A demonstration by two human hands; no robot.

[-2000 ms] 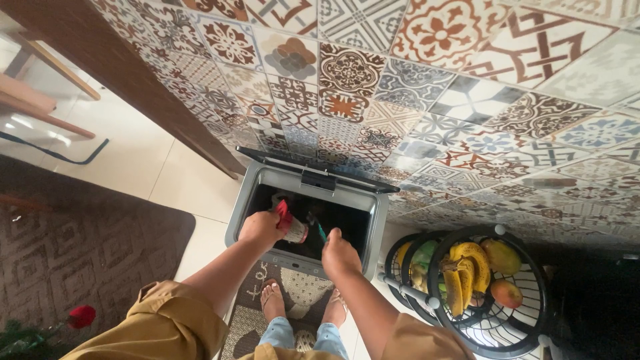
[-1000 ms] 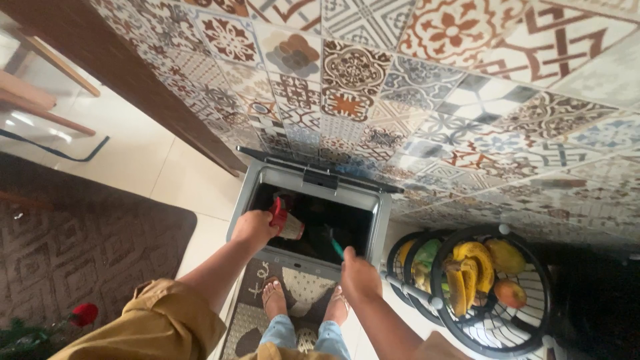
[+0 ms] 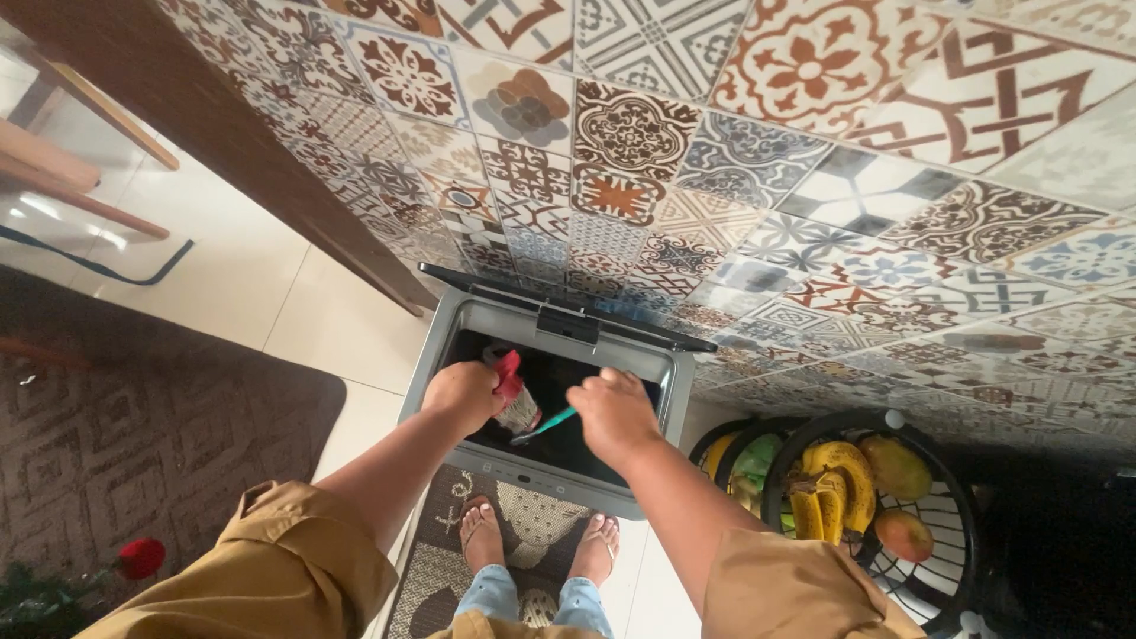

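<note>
Over the left part of an open grey trash bin (image 3: pixel 679 390), my left hand (image 3: pixel 463 397) grips the red top of a small container (image 3: pixel 519 410), its pale, printed side tilted down into the bin. My right hand (image 3: pixel 614 410) is closed on the end of a thin teal-handled utensil (image 3: pixel 557 419). The utensil slants down and left, its dark tip close to the container's lower end. Whether they touch, I cannot tell. The bin's dark interior hides its contents.
The bin's black lid (image 3: pixel 657 330) stands raised against the patterned tile wall (image 3: pixel 635 133). To the right is a black wire fruit basket (image 3: pixel 972 532) with bananas (image 3: pixel 839 488) and mangoes (image 3: pixel 896 466). A brown rug (image 3: pixel 177 426) lies left; a patterned mat (image 3: pixel 528 524) is under my feet.
My right hand has moved left and up over the bin, bringing the teal utensil's tip near the container. My left hand still holds the container.
</note>
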